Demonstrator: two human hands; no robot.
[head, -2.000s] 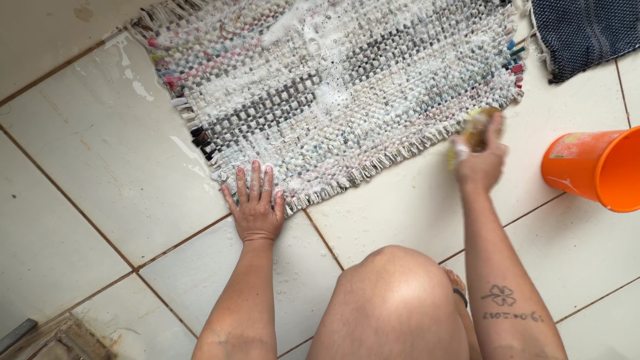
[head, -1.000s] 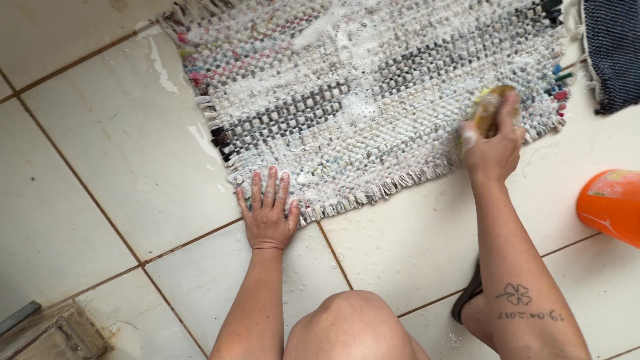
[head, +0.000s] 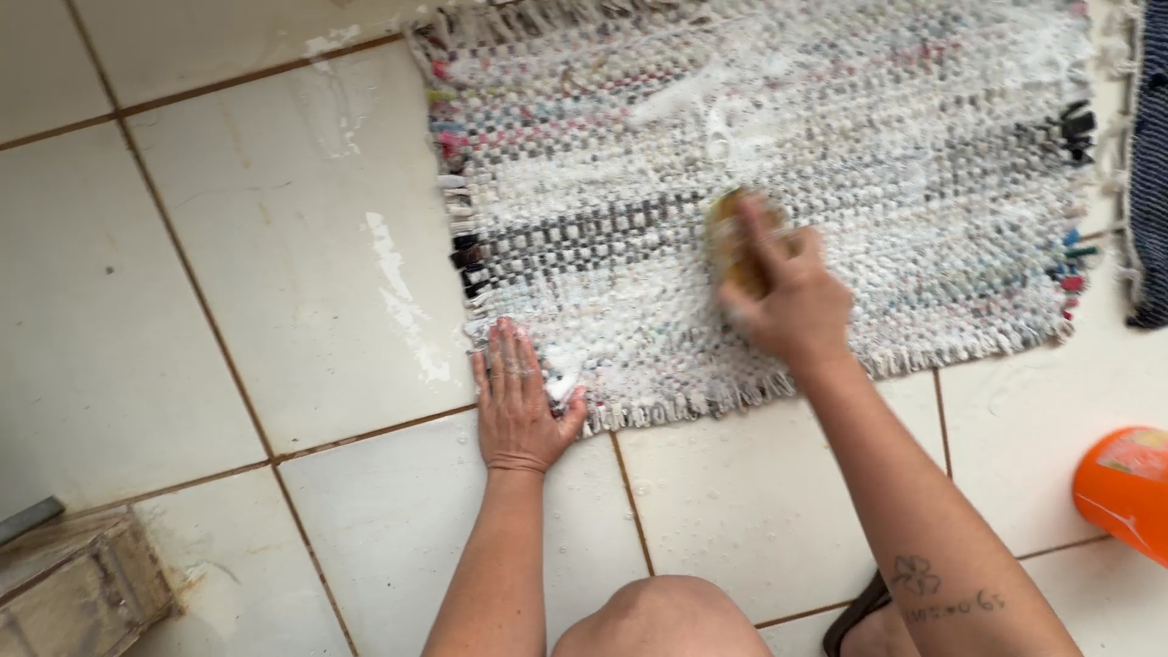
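A woven rag rug (head: 602,182) with a fringed edge lies on the tiled floor, with white suds spread over it. My left hand (head: 522,401) presses flat on its lower left corner, fingers slightly apart, holding nothing. Near the middle of the rug, my right hand (head: 794,292) grips a scrub brush (head: 737,242) against the weave; both are blurred, and the bristles are hidden beneath.
An orange plastic bucket (head: 1127,497) stands at the right edge. A dark blue fringed cloth (head: 1152,173) lies right of the rug. At the lower left is a worn wooden object (head: 87,584). Wet suds streak the floor tiles (head: 401,310) left of the rug.
My right hand has moved the brush from the rug's lower right part leftward to near its middle. My left hand stays on the lower left corner.
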